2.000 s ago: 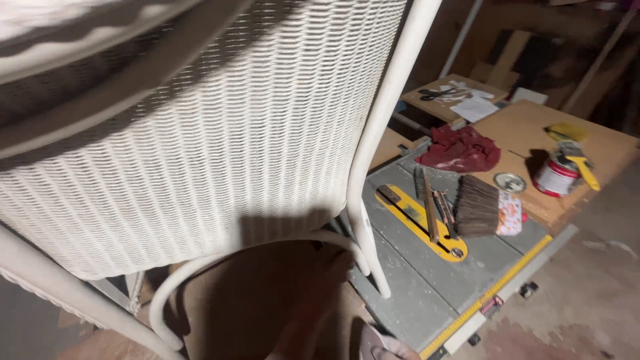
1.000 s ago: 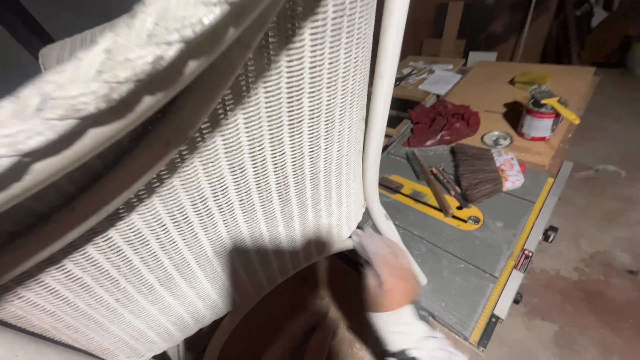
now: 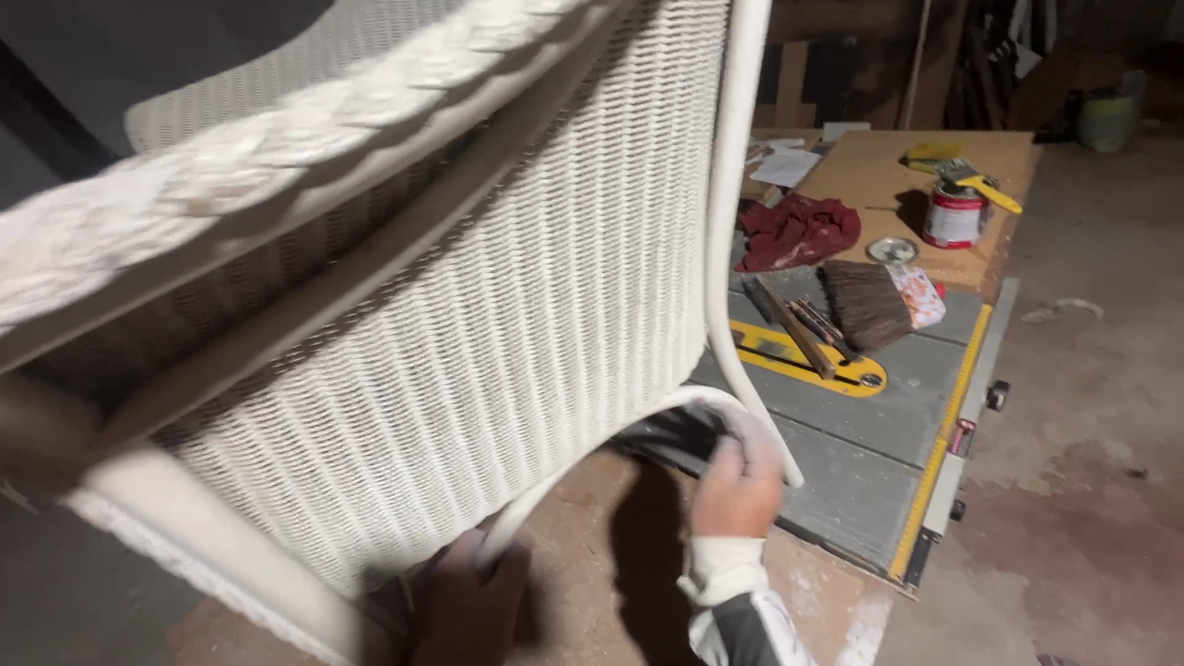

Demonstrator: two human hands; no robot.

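Observation:
A white-painted wicker chair (image 3: pixel 518 324) fills the left and middle of the view, tilted over the work surface. My right hand (image 3: pixel 740 481) is closed around the curved white brace (image 3: pixel 708 396) near the chair leg (image 3: pixel 731 305). Lower down, in shadow, my left hand (image 3: pixel 476 583) grips the other end of that brace at the chair's lower edge; its fingers are partly dark and blurred.
Right of the chair, a grey table saw top (image 3: pixel 860 472) bears a yellow insert plate (image 3: pixel 856 377), a wooden stick (image 3: pixel 795 328) and a wide brush (image 3: pixel 874 301). Behind lie a dark red cloth (image 3: pixel 800 229), a can lid (image 3: pixel 893 250) and a paint can (image 3: pixel 955 215) with a yellow-handled brush (image 3: pixel 985 188).
The view has shifted and the chair's tilt looks different. My right hand, beside the leg a second ago, is now on the curved brace. My left hand shows more clearly at the brace's lower end.

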